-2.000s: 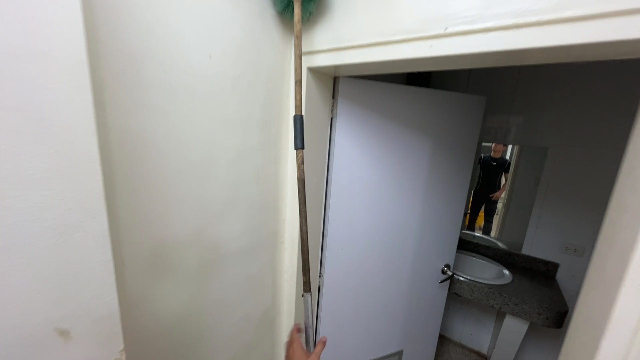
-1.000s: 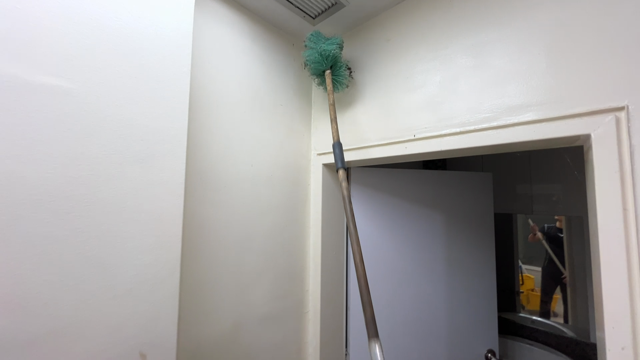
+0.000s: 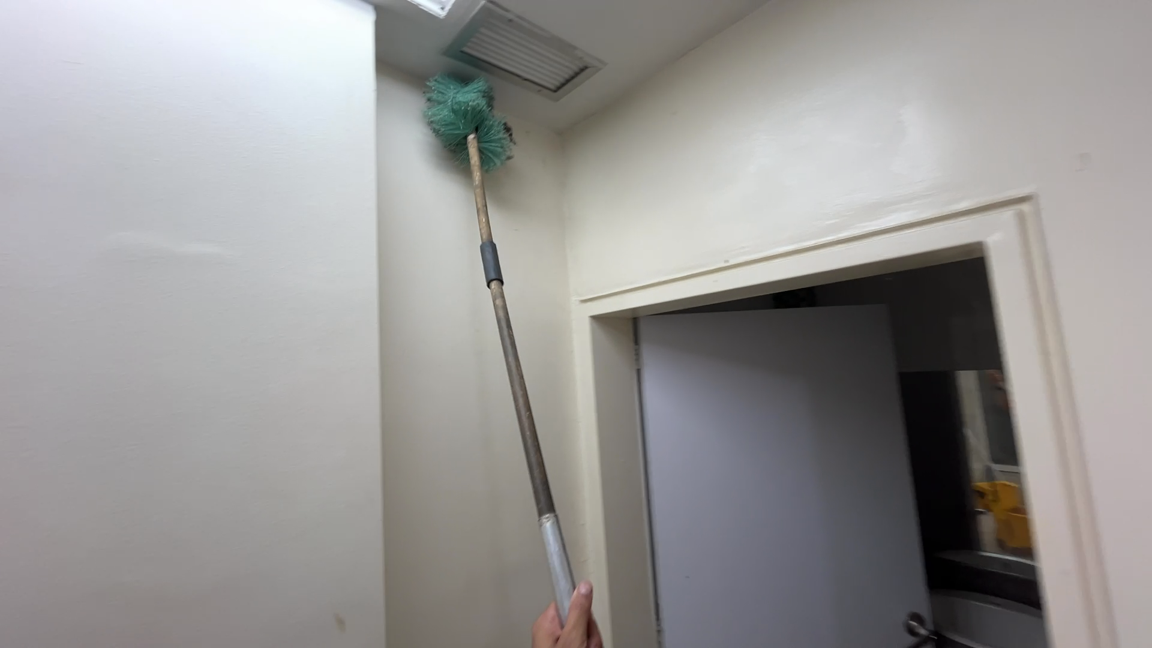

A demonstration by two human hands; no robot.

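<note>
At the bottom edge, my left hand [image 3: 567, 619] grips the pale lower section of a long pole [image 3: 519, 387], its thumb on the right side. The wooden pole leans up and to the left, with a dark sleeve [image 3: 490, 264] around its upper part. At its top end is a green bristle brush head [image 3: 466, 119], close to the wall and just below a ceiling vent grille [image 3: 526, 49]. Whether the bristles touch the wall or ceiling cannot be told. My right hand is out of view.
A wall section [image 3: 189, 342] juts out at left. Right of the pole, a door frame [image 3: 810, 256] surrounds a pale door [image 3: 774, 468] with a metal handle [image 3: 916, 625]. Beyond it are part of a basin [image 3: 985, 616] and a mirror showing yellow equipment [image 3: 1003, 513].
The brush head has moved left from the corner above the door frame to beneath the vent. My left hand shows again at the bottom edge. The view has tilted up since the earliest frame.
</note>
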